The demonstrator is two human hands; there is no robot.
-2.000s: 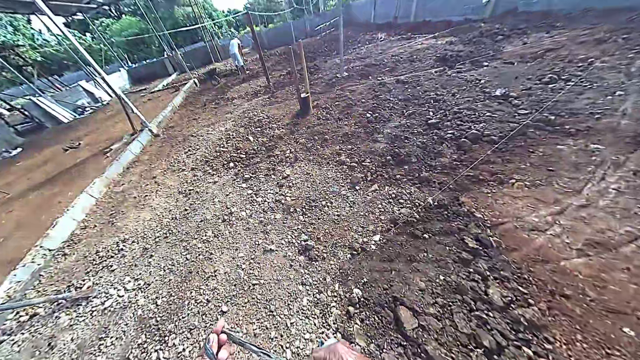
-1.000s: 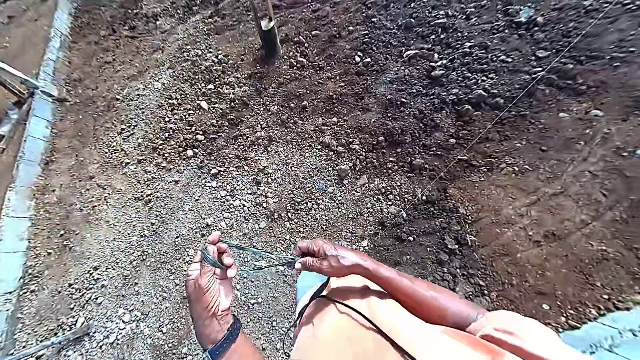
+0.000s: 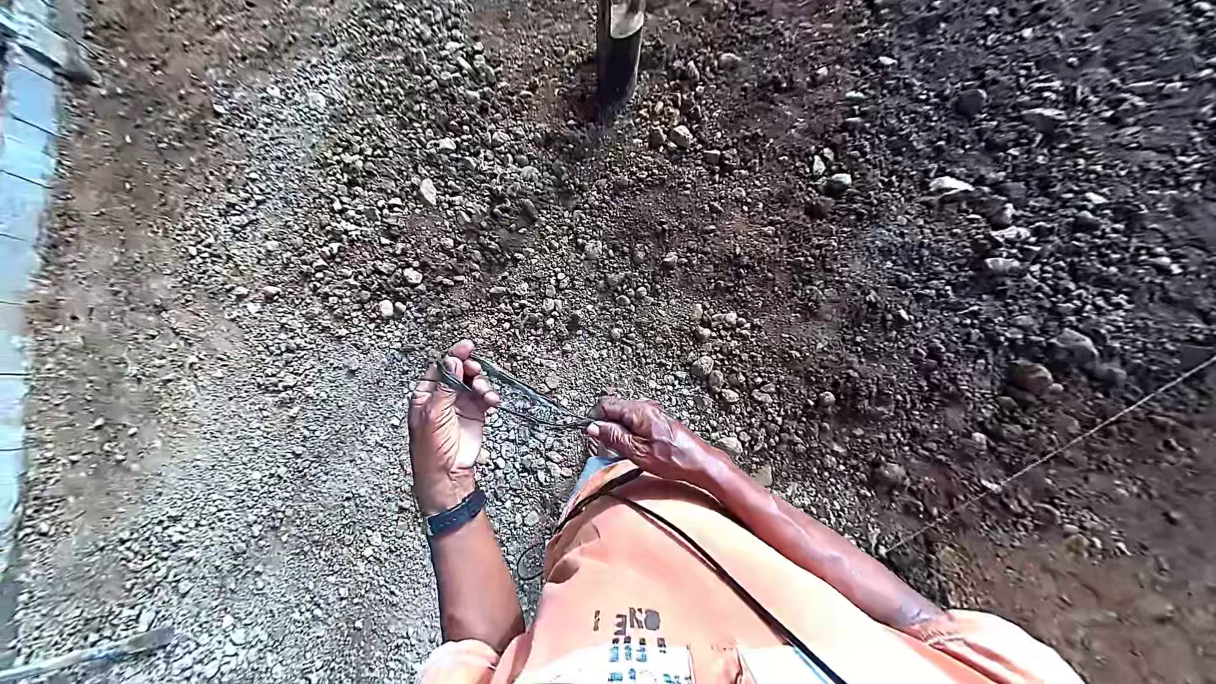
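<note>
A thin dark cord (image 3: 532, 391) is stretched in a narrow loop between my two hands, above the gravel. My left hand (image 3: 451, 408), palm turned up and a dark band on its wrist, has the loop's left end around its curled fingers. Thumb and fingers of my right hand (image 3: 641, 437) pinch the other end, close to the front of my orange shirt (image 3: 665, 570). A dark cable (image 3: 731, 584) runs down across the shirt, which bears writing. A thin loop of line hangs just below, between the forearms.
A post (image 3: 619, 57) stands in the ground ahead. Pale blocks form an edging (image 3: 21, 237) at the far left. A taut string (image 3: 1054, 461) crosses low at the right. A bar (image 3: 90, 655) lies bottom left. Loose stones (image 3: 1031, 375) cover rough soil at the right.
The view has tilted down strongly, bringing my forearms and shirt into sight. Both hands were at the bottom edge two seconds ago; the cord is between them in the earlier frames too.
</note>
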